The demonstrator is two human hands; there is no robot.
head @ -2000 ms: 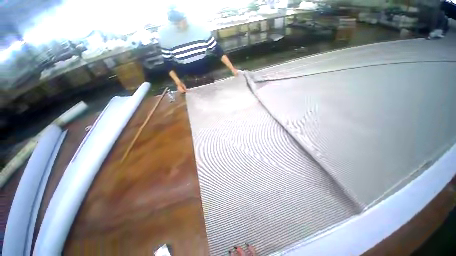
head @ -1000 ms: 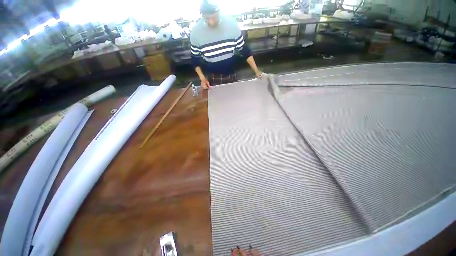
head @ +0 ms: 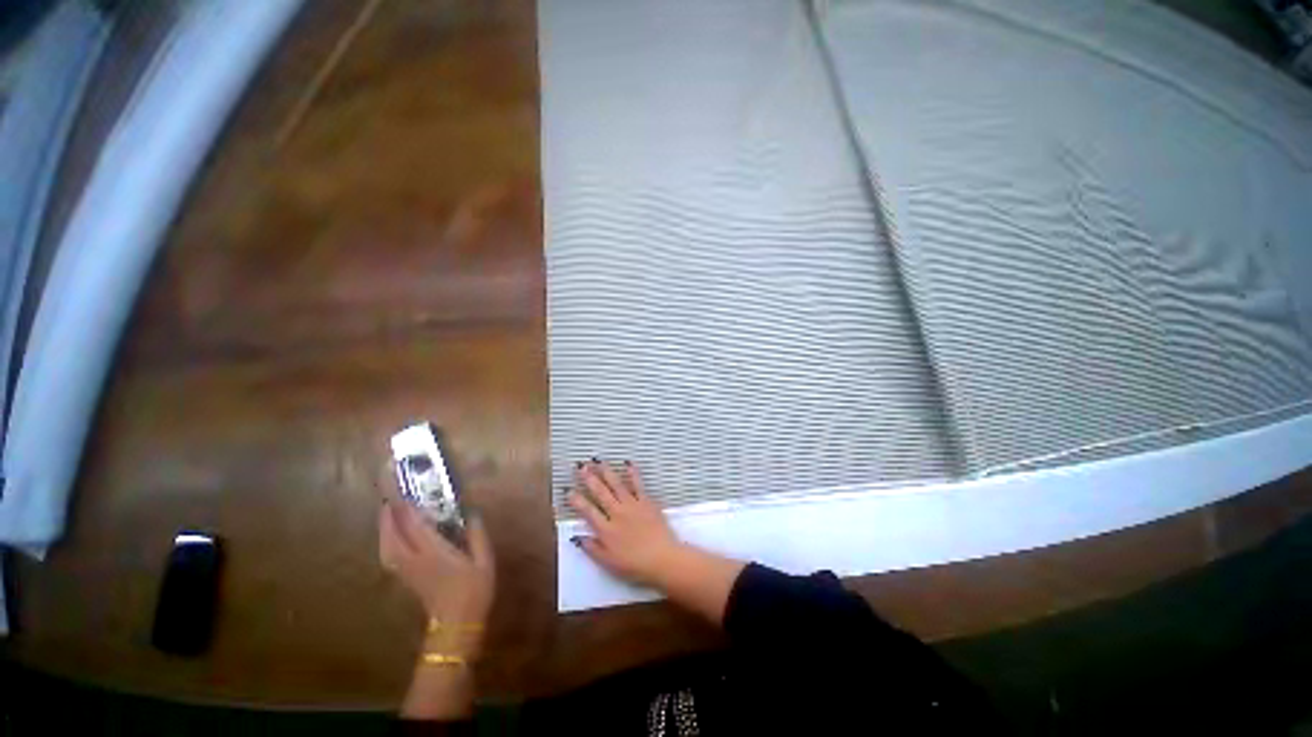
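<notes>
The striped fabric ply [head: 720, 317] lies on the table with its straight end near the middle of the view and a long ridge running across it. White underlay paper [head: 863, 536] shows beyond its near edge. My right hand [head: 622, 526] lies flat with fingers spread on the fabric's near corner, partly over the paper. My left hand [head: 439, 554] is at the silver metal block [head: 425, 468] on the bare wood, its fingers around the block's near end.
A black phone [head: 187, 593] lies at the table's near left. A long white paper roll [head: 108, 274] lies at the left, with another bluish roll [head: 36, 144] beyond it. The brown table [head: 331, 346] has a curved near edge.
The view has tipped down, and the other person is out of view. My left hand has come into view at the metal block. My right hand and forearm now show more fully on the fabric corner.
</notes>
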